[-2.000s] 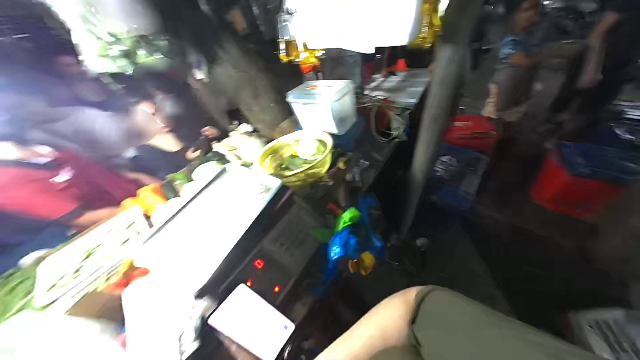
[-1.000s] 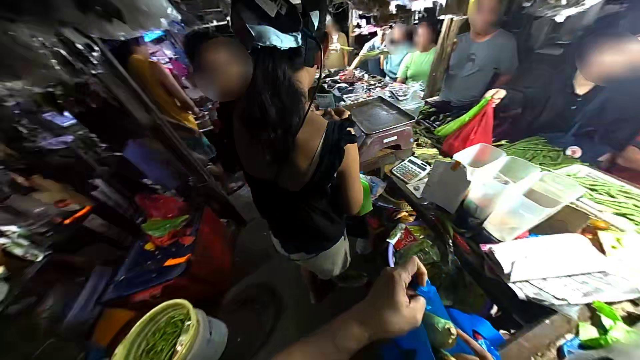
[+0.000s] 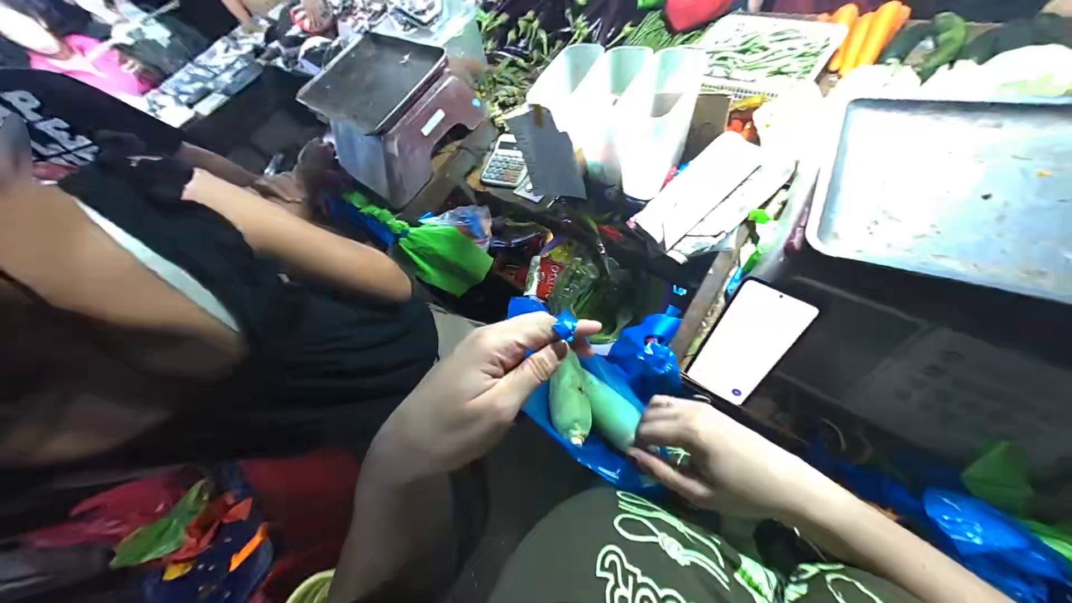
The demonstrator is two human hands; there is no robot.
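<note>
My left hand (image 3: 519, 360) pinches the gathered edge of a blue plastic bag (image 3: 610, 471). Two pale green long vegetables, perhaps eggplants, lie in the bag's mouth; one (image 3: 570, 402) is beneath my left fingers, the other (image 3: 613, 412) slants toward my right hand. My right hand (image 3: 682, 448) grips the lower end of this second vegetable at the bag's right side. A knotted blue bag part (image 3: 659, 347) stands just beyond. The bag's bottom is hidden.
A person in black (image 3: 335, 352) stands close on the left. Ahead are a weighing scale (image 3: 394, 109), a calculator (image 3: 505, 162), clear plastic bins (image 3: 624, 109) and a tray of green beans (image 3: 770, 50). At right lie a phone (image 3: 752, 339) and a metal tray (image 3: 946, 197).
The view has swung greatly toward the stall. Both my hands are now at the blue bag, with the pale green vegetables plainly visible; one second ago only one hand showed clearly beside it.
</note>
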